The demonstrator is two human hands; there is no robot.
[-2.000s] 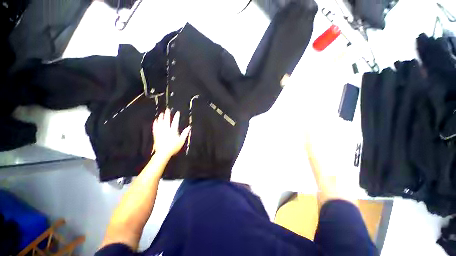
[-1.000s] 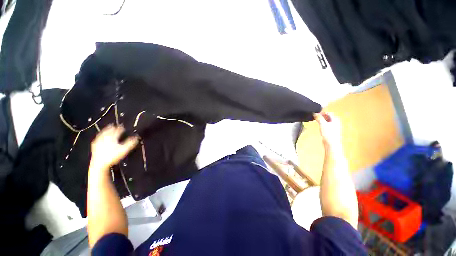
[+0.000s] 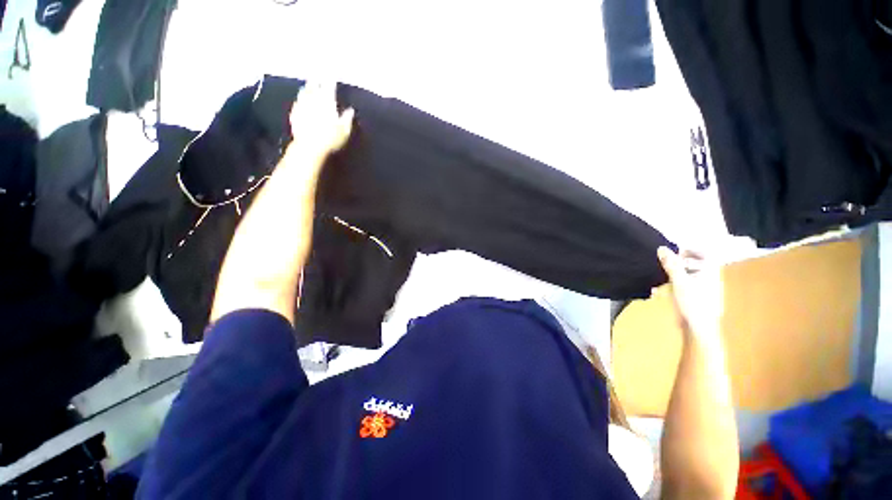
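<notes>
A black jacket (image 3: 362,205) with pale broken trim lines on its front lies on the white table, its collar at the upper left. One sleeve (image 3: 518,200) is stretched out to the right. My left hand (image 3: 321,125) lies on the jacket at its shoulder near the collar; whether its fingers grip the cloth is unclear. My right hand (image 3: 691,273) holds the cuff end of the sleeve at the table's near right edge. The other sleeve lies to the left.
Black garments (image 3: 792,107) lie at the right, with a thin dark clip (image 3: 699,158) beside them. A dark flat strip (image 3: 628,44) lies at the far side. Dark garments (image 3: 44,303) are piled at the left. A cardboard box (image 3: 753,327), blue bag (image 3: 831,425) and red stool (image 3: 768,477) are lower right.
My left hand has moved from the jacket's front up to the shoulder. My right hand, away from the jacket at first, took the cuff and now holds the sleeve stretched rightward. The view has shifted.
</notes>
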